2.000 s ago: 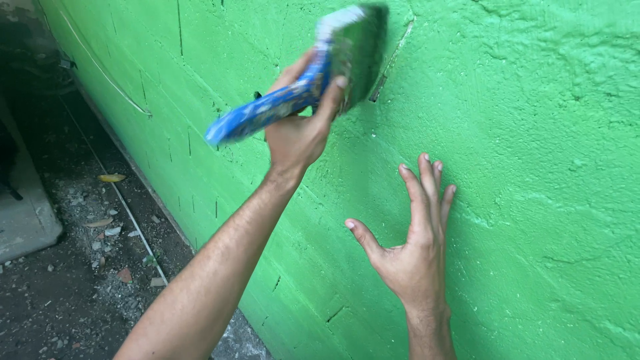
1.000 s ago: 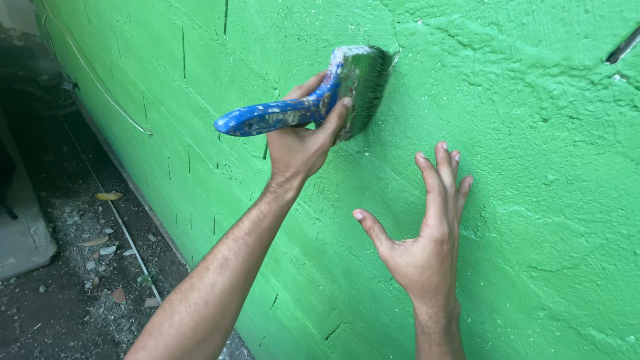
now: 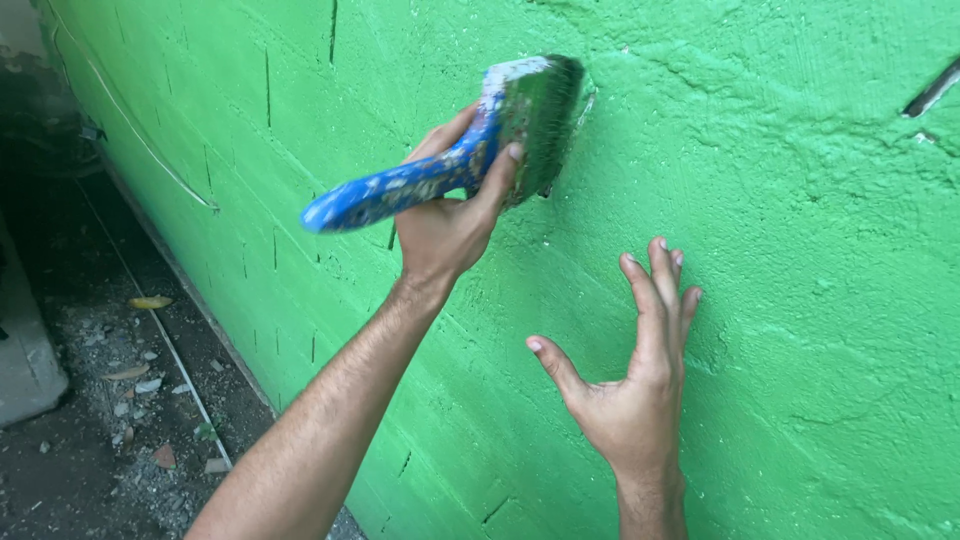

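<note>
My left hand [image 3: 457, 202] grips a wide paintbrush [image 3: 409, 182] near where its paint-spattered blue handle meets the head. The dark bristles, coated in green, lie at the painted green wall [image 3: 810, 315], beside a narrow slot in its surface; the brush is slightly blurred. Lower and to the right, my right hand [image 3: 637, 375] is raised at the wall with its fingers spread and nothing in it. Whether its fingertips touch the wall I cannot tell.
A thin cable [image 3: 142, 126] runs down the wall at upper left. Along the wall's foot, the dirt ground bears a thin pale rod or pipe [image 3: 180, 364], rubble and a yellow leaf [image 3: 150, 302]. A grey slab [image 3: 30, 367] stands at far left. Dark slots mark the wall.
The brush has kept to the same part of the wall, its handle and head tilting a little differently. My right hand stays spread beside the wall.
</note>
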